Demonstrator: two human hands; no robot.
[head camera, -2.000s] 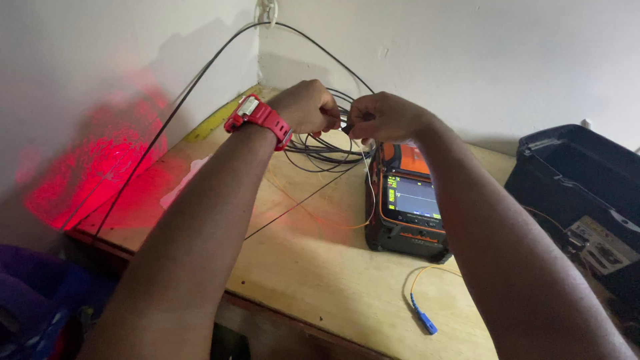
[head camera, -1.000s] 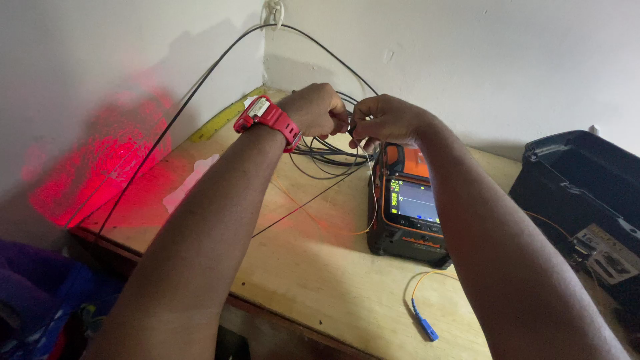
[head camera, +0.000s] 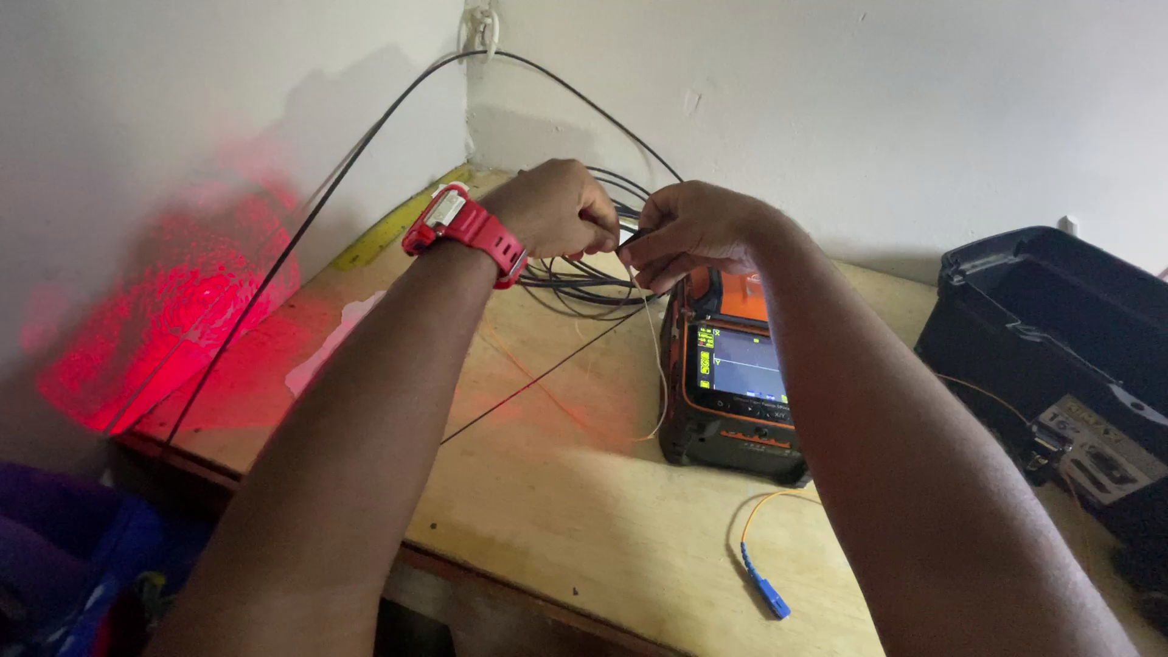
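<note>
My left hand (head camera: 570, 214), with a red wristwatch (head camera: 465, 228) on its wrist, has its fingers pinched close to my right hand; what lies between them is too small to tell. My right hand (head camera: 689, 233) grips a small black piece (head camera: 630, 241) between thumb and fingers. A thin pale fiber (head camera: 659, 365) hangs from there and curves down to the table. Just below my right hand stands a black and orange fusion splicer (head camera: 730, 392) with its screen lit, partly covered by my right forearm. Behind my hands lies a coil of black cable (head camera: 584, 287).
A blue fiber connector (head camera: 771, 595) on an orange pigtail lies on the wooden table (head camera: 547, 520). An open black case (head camera: 1049, 319) stands at right. Black cable (head camera: 319, 196) loops from a wall hook (head camera: 481, 27). Red light falls on the left wall. Dark fabric lies lower left.
</note>
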